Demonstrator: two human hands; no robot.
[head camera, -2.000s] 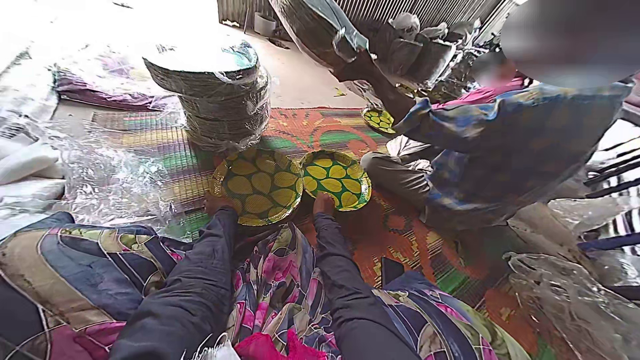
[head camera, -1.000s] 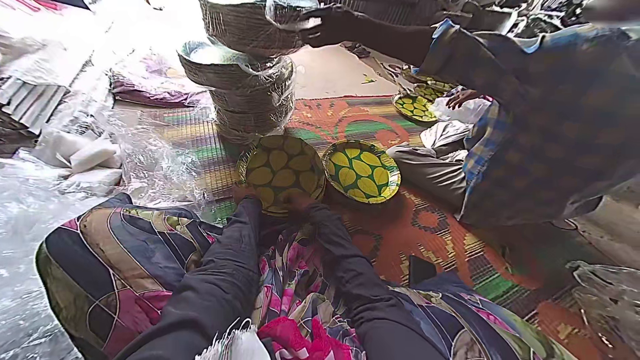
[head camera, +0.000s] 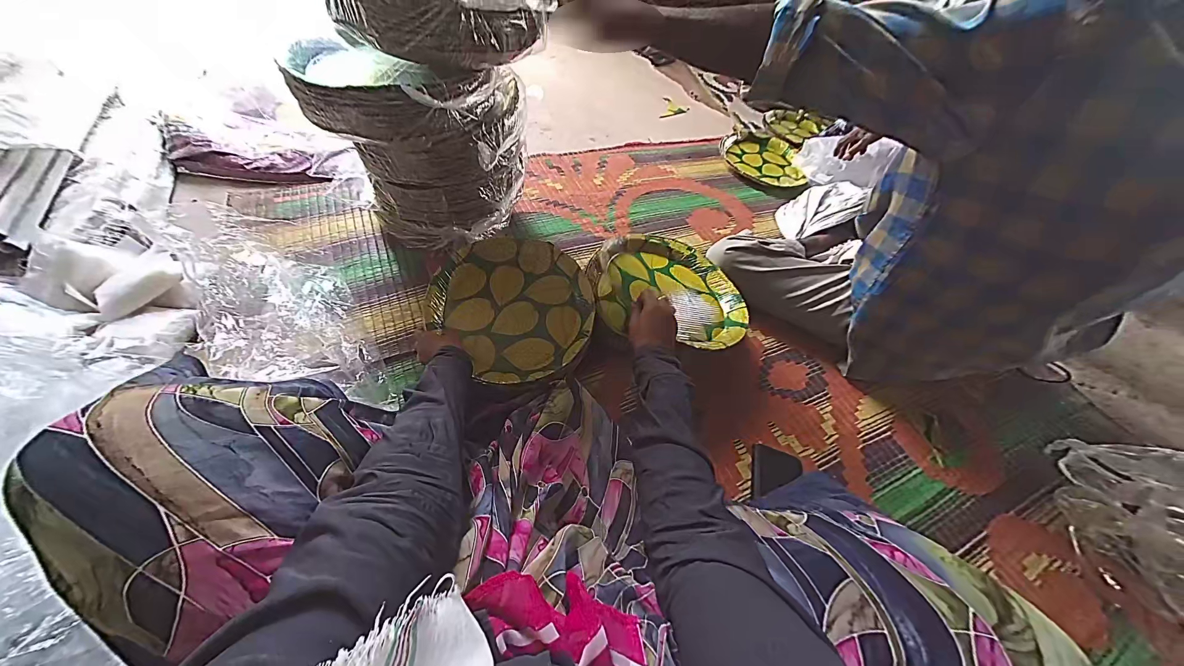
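Note:
Two round plates with a yellow leaf pattern on green lie side by side before me, their rims close together. My left hand is at the lower left rim of the left plate, its fingers partly hidden by the plate. Over the right plate, my right hand has its fingertips drawn together near the left part; whether it pinches the plate or something thin cannot be made out.
A tall plastic-wrapped stack of round plates stands behind the left plate. A person in a checked shirt sits at the right, beside more leaf-patterned plates. Clear plastic film lies left, a dark flat object on the woven mat.
My right hand has moved from the left plate to the right plate. The other person has set a wrapped bundle onto the stack, with a hand still beside it.

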